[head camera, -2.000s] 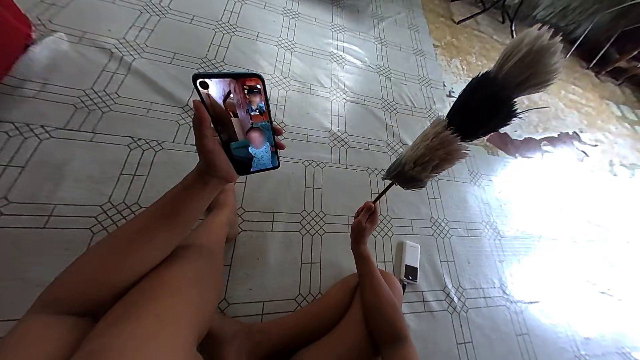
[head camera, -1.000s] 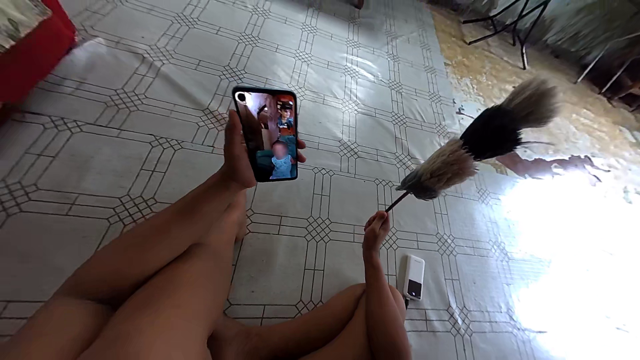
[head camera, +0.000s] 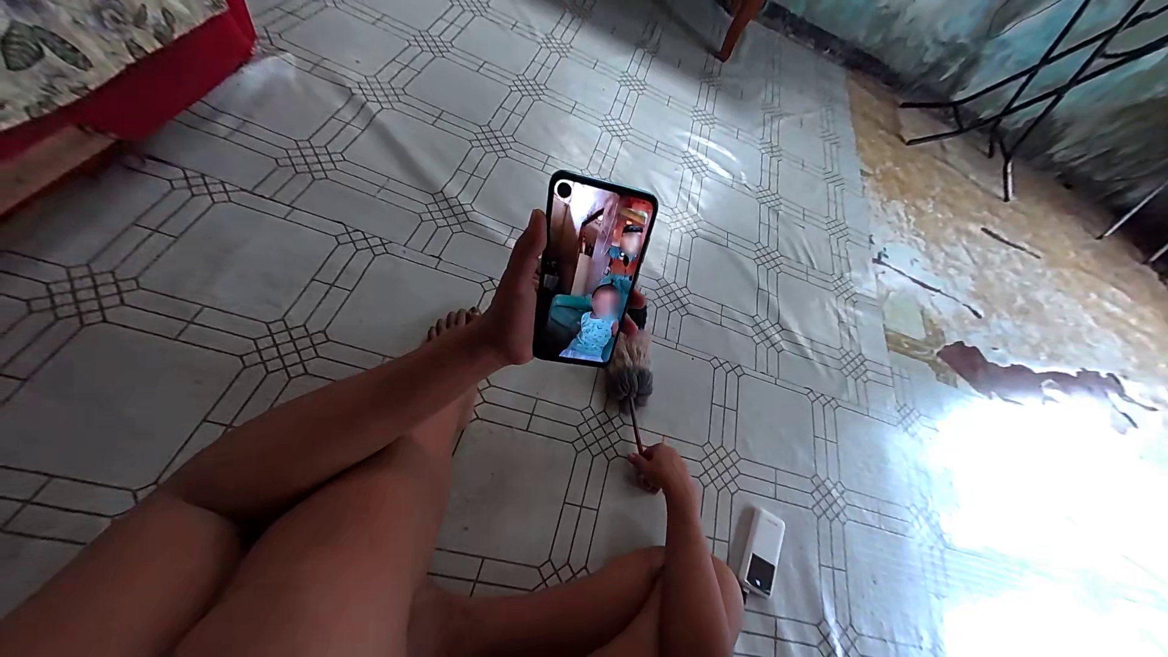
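Note:
My left hand (head camera: 516, 306) holds a smartphone (head camera: 595, 269) upright at the middle of the view, its lit screen showing people in a room. Below and to the right, my right hand (head camera: 663, 469) grips the thin stick of a feather duster (head camera: 630, 370). The duster's grey and beige feathers point away from me, and their far part is hidden behind the phone and my left fingers. A white power bank (head camera: 762, 552) with a dark panel lies on the floor beside my right knee.
Patterned vinyl sheeting (head camera: 383, 274) with wrinkles covers the floor. A red-sided piece of furniture with a floral cover (head camera: 100, 55) stands upper left, a wooden leg (head camera: 737, 29) at the top. Black metal legs (head camera: 1004, 119) stand by the wall near worn flooring (head camera: 949, 228).
The feather duster has swung from pointing up and right to lying partly behind the phone, still in my right hand. The view has shifted, showing more of the red-sided furniture.

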